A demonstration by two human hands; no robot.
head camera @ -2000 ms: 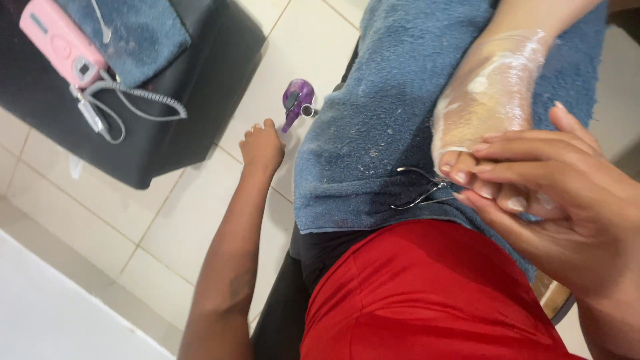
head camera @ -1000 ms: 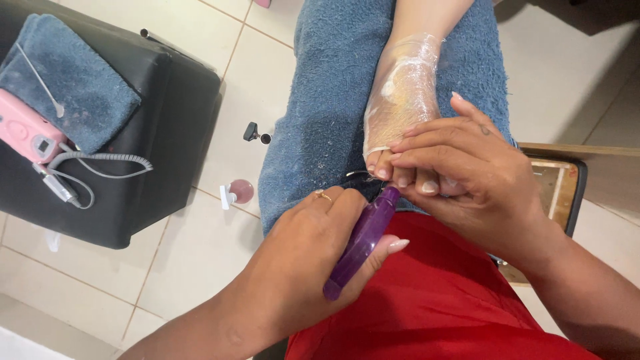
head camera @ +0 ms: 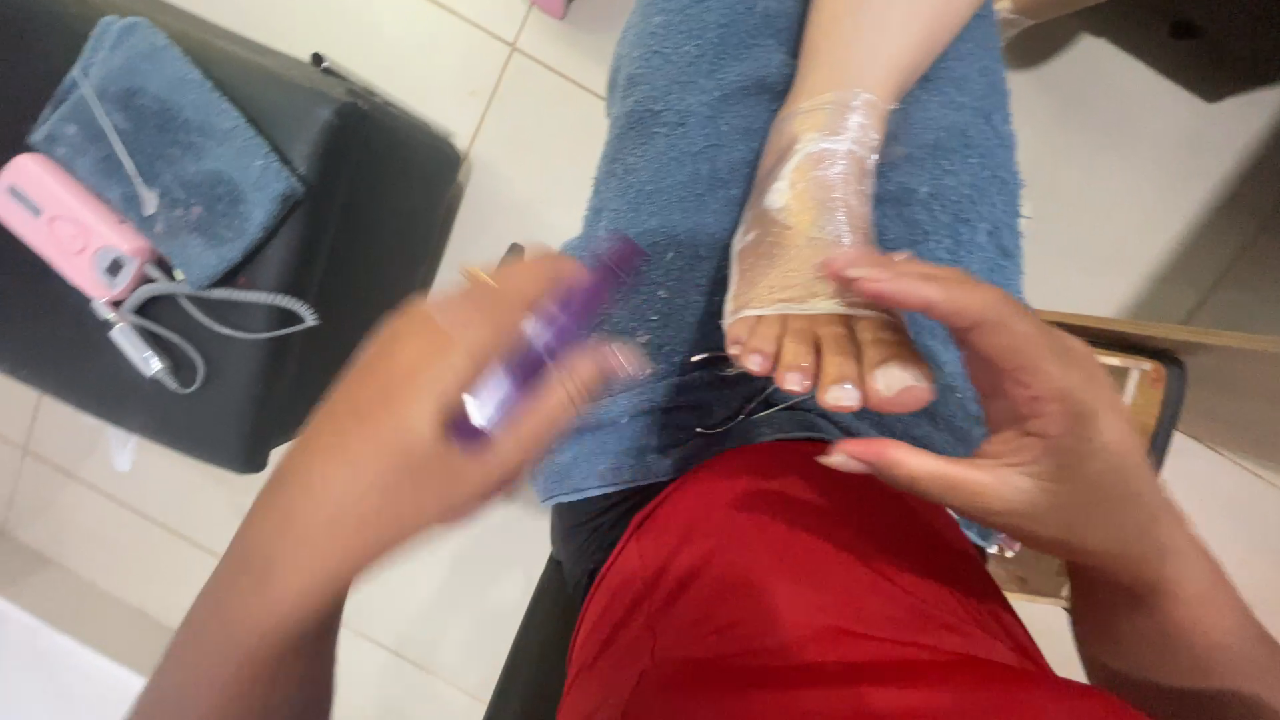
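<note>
My left hand (head camera: pixel 440 390), blurred by motion, grips a small purple bottle (head camera: pixel 545 340) that slants up to the right. To the right, my right hand (head camera: pixel 1010 410) is apart from the toes, thumb and fingers spread, with nothing held in it. Between the hands lies another person's foot (head camera: pixel 800 240), wrapped in clear plastic film over pale cream, its toes bare. The foot rests on a blue towel (head camera: pixel 670 150) across my lap. By the smaller toes, the thin handles of a metal tool (head camera: pixel 745 415) show in part; its tip is hidden.
On a black padded stool (head camera: pixel 370 190) at the left lie a folded blue towel (head camera: pixel 220 170), a pink nail drill unit (head camera: pixel 70 225) with a coiled cord, and a thin white stick (head camera: pixel 115 140). A wooden tray or drawer (head camera: pixel 1140 390) is at the right, beyond my right hand.
My left hand was down by the floor two seconds ago, then held the purple bottle at the toes; it is now back to the left with it. My right hand has let go of the toes.
</note>
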